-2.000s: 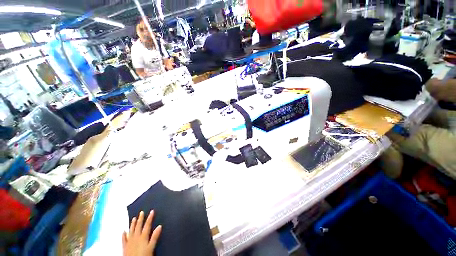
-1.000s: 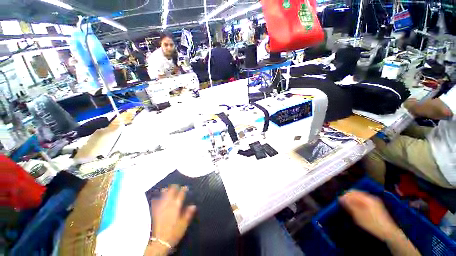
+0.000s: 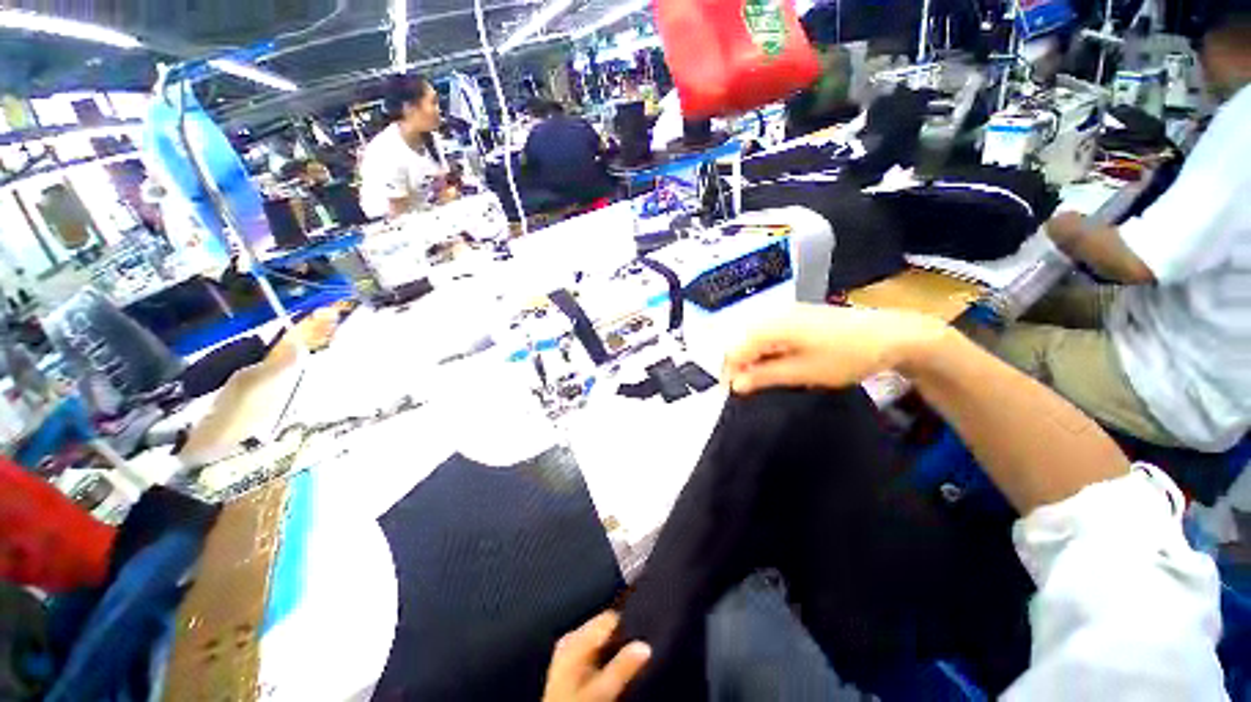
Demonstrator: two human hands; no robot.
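Observation:
A black ribbed garment panel lies flat on the white table, left of centre, its curved cut-out towards the machine. My right hand pinches the top edge of a second black cloth piece and holds it up in front of the machine. My left hand, at the bottom edge and partly cut off, grips the lower left edge of this second piece. The white sewing machine stands behind, with black strips draped over its head. Small black labels lie on its bed.
Blue crate parts show at the lower right, mostly hidden by the cloth. Brown cardboard edges the table at left. A red bag hangs above. A person in a white shirt sits at right; another person is behind the machine.
My right hand has come from over the crate to in front of the machine, now with black cloth in it. My left hand has left the flat panel and moved right and down to this cloth.

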